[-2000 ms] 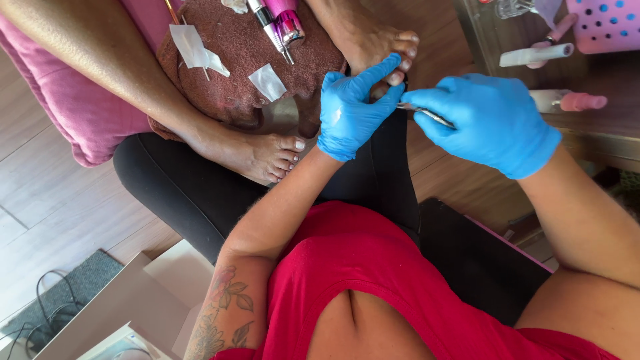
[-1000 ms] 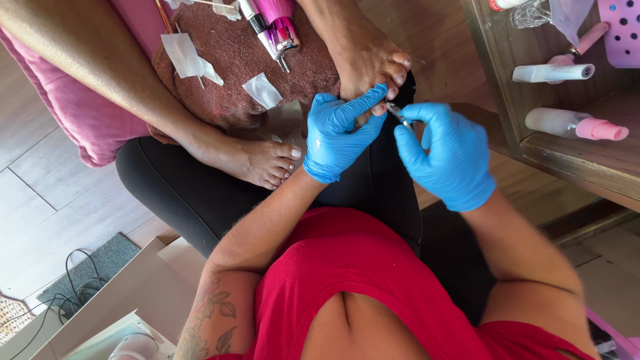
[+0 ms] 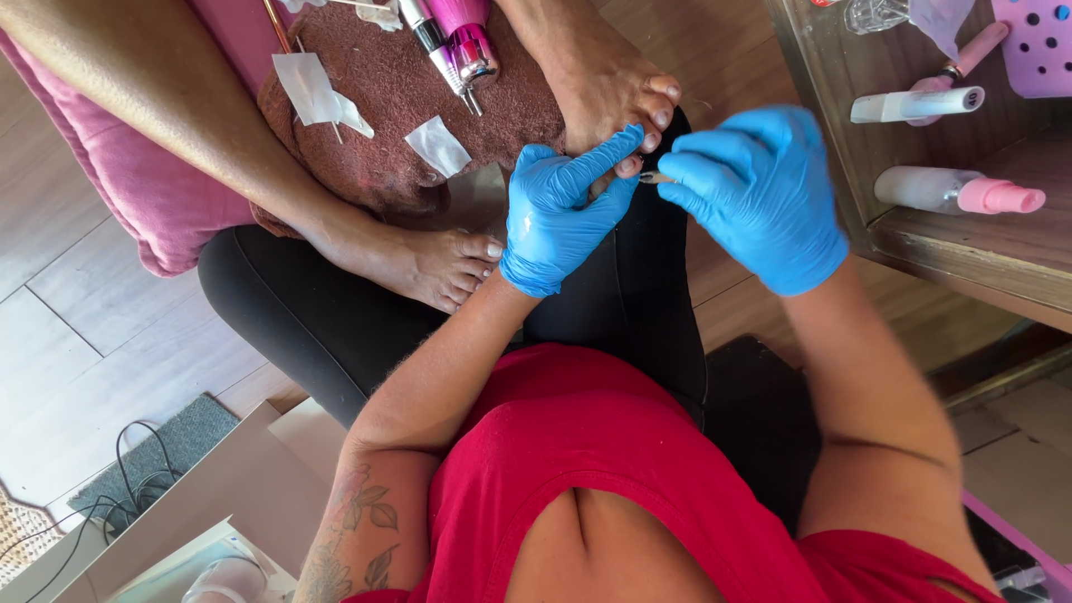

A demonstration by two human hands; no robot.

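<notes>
Both my hands wear blue gloves. My left hand grips the small toes of another person's foot, its fingers around the little-toe side. My right hand pinches a small metal tool, mostly hidden in the fingers; its tip is at the smallest toe, and its exact kind cannot be told. The person's other foot rests near my left wrist, above my black-clad leg. Beyond the hands a brown towel bears an electric nail drill handpiece, a pink shiny device and white wipes.
At the right, a wooden shelf unit holds a pink-capped spray bottle, a white tube and a purple perforated basket. A pink cushion lies at the left. Black cables lie on a grey mat at the lower left.
My right hand, lower and nearer the toes one second ago than two seconds ago, now shows its back with fingers bunched around the tool. My left hand keeps its hold on the foot.
</notes>
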